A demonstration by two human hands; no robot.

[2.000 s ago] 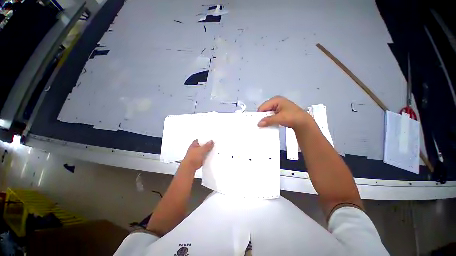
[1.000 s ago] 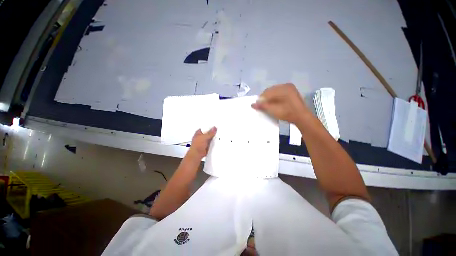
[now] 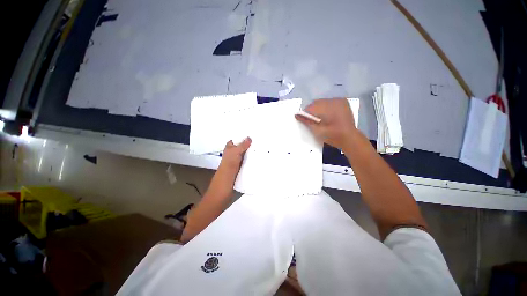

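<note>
A white cut panel (image 3: 277,167) with a row of dark dots lies in front of me, its near part over the table edge. My left hand (image 3: 236,151) holds its left edge, thumb on top. My right hand (image 3: 328,122) pinches its upper right corner, which is bent over. A stack of unfolded panels (image 3: 211,121) lies to the left, partly under the held panel. A bundle of folded panels (image 3: 388,118) lies right of my right hand. Another white strip (image 3: 354,110) shows partly behind my right hand.
A white scrap (image 3: 286,88) lies beyond the panel. A wooden stick (image 3: 433,46), red-handled scissors (image 3: 496,103) and a white sheet (image 3: 484,137) are at the right. A yellow crate (image 3: 43,211) and a cardboard box (image 3: 110,243) are at lower left.
My right hand has bent the panel's upper right corner over. The view has shifted, so the table things sit higher and those at the right farther right. My left hand keeps its hold.
</note>
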